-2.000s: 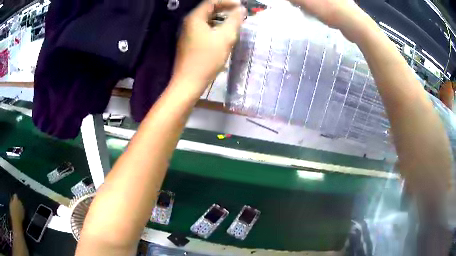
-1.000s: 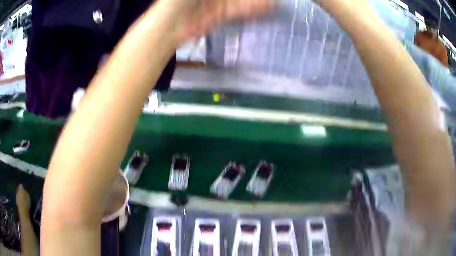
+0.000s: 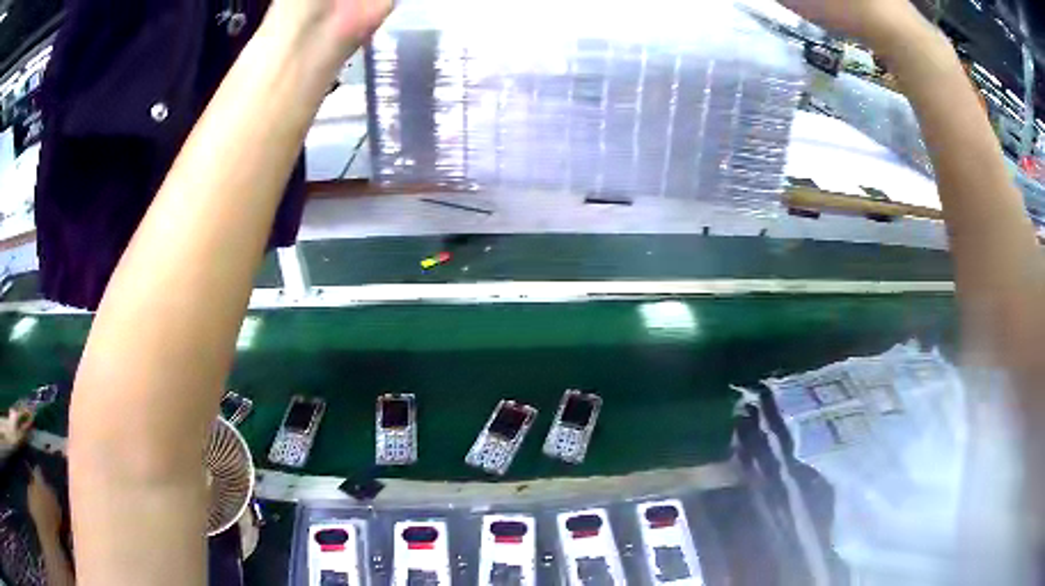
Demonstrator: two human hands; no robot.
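A tall stack of clear plastic trays (image 3: 573,115) stands beyond the belt at top centre. My left hand (image 3: 353,16) is at the top edge by the stack's left side, cut off by the frame. My right hand (image 3: 859,14) is at the top edge, beyond the stack's right side, also cut off. The fingers do not show enough to tell whether either hand holds anything. Nearest me, a clear blister tray (image 3: 458,538) holds several white back housings (image 3: 508,555) with dark ovals at the top.
Several phone half-assemblies (image 3: 573,425) lie on the green belt (image 3: 619,355). A small black pad (image 3: 362,486) is on its near edge. A translucent foam sheet (image 3: 905,458) covers a stack at right. A fan (image 3: 229,475) is at left. Other people's hands (image 3: 16,426) show at far left.
The view has shifted, bringing the near blister tray into sight and moving the tray stack left in the frame. Both my hands have moved to the top edge. The foam-covered stack shows more fully.
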